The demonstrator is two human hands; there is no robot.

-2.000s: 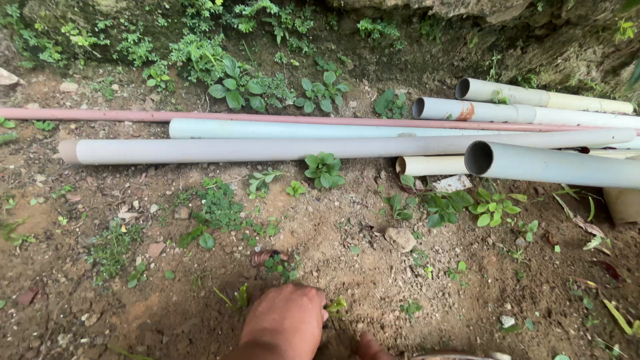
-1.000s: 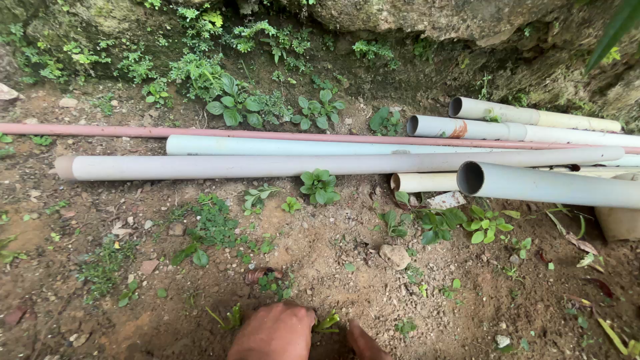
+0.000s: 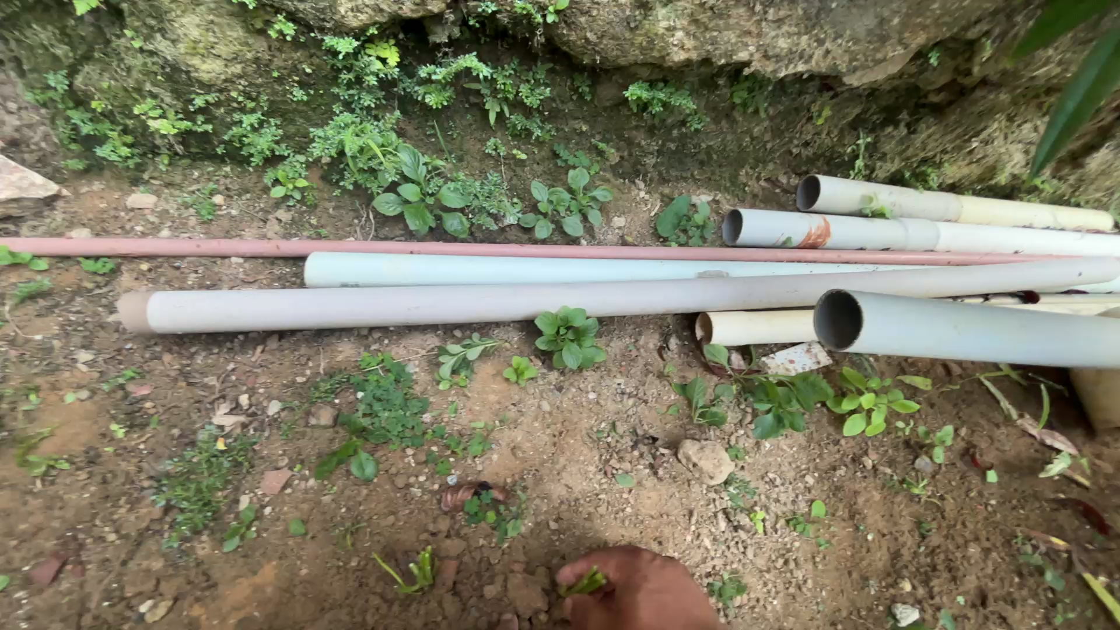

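At the bottom edge, right of centre, my right hand (image 3: 643,588) is low against the soil, its fingers curled around a short green plant stub (image 3: 584,583). The lower part of this hand is cut off by the frame. My left hand is out of view. A second small green stub (image 3: 417,570) stands in the soil to the left of my right hand. Between the two stubs lies loose, crumbly brown soil (image 3: 525,593). A brown curled dry leaf (image 3: 472,496) and a small leafy weed (image 3: 500,516) lie above them.
Several plastic pipes cross the ground ahead, among them a long grey pipe (image 3: 490,302), a thin pink pipe (image 3: 525,252) and a wide open-ended pipe (image 3: 971,330). A mossy rock wall (image 3: 700,35) rises behind. A stone (image 3: 705,461) and small weeds dot the soil.
My left hand, seen at the bottom in both earlier frames, has left the view. More of my right hand now shows, at the green stub.
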